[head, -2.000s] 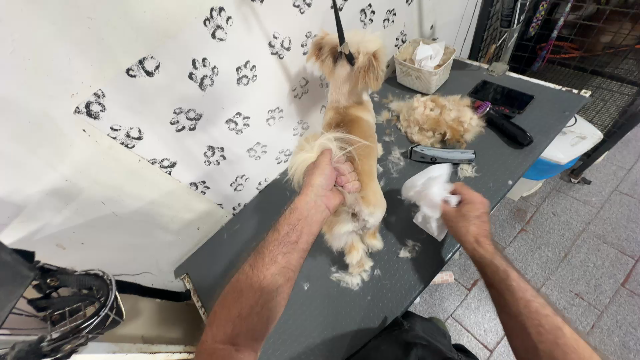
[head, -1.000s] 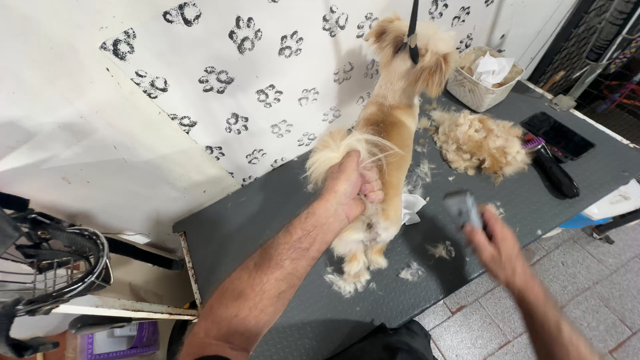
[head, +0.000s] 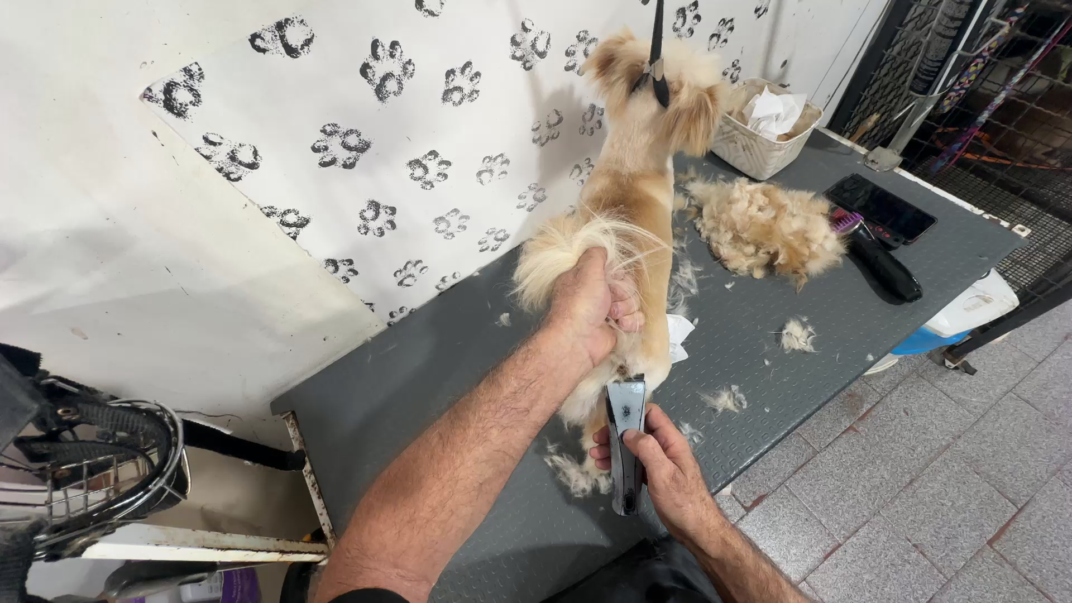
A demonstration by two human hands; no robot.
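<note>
A small tan and cream dog point(head: 643, 193) stands on the grey grooming table point(head: 469, 368) with its rear toward me and a black strap point(head: 657, 38) at the back of its head. My left hand point(head: 590, 310) grips the base of its fluffy tail point(head: 553, 255) and holds it up. In my right hand point(head: 657, 469) is a silver and black hair clipper point(head: 626, 444), upright, its blade end at the dog's rear just below the tail. A white tissue point(head: 679, 337) lies beside the dog's hind leg, partly hidden.
A pile of cut fur point(head: 758, 226) lies right of the dog. Near it are a second, black clipper point(head: 883, 264) with a purple comb, a black phone point(head: 879, 208) and a woven basket point(head: 762, 146) with tissues. A wire basket point(head: 92, 469) stands at left; a paw-print wall point(head: 335, 193) runs behind.
The right hand held a white tissue two seconds back while the clipper lay on the table; now it holds that clipper against the dog's rear. My left hand stays on the tail.
</note>
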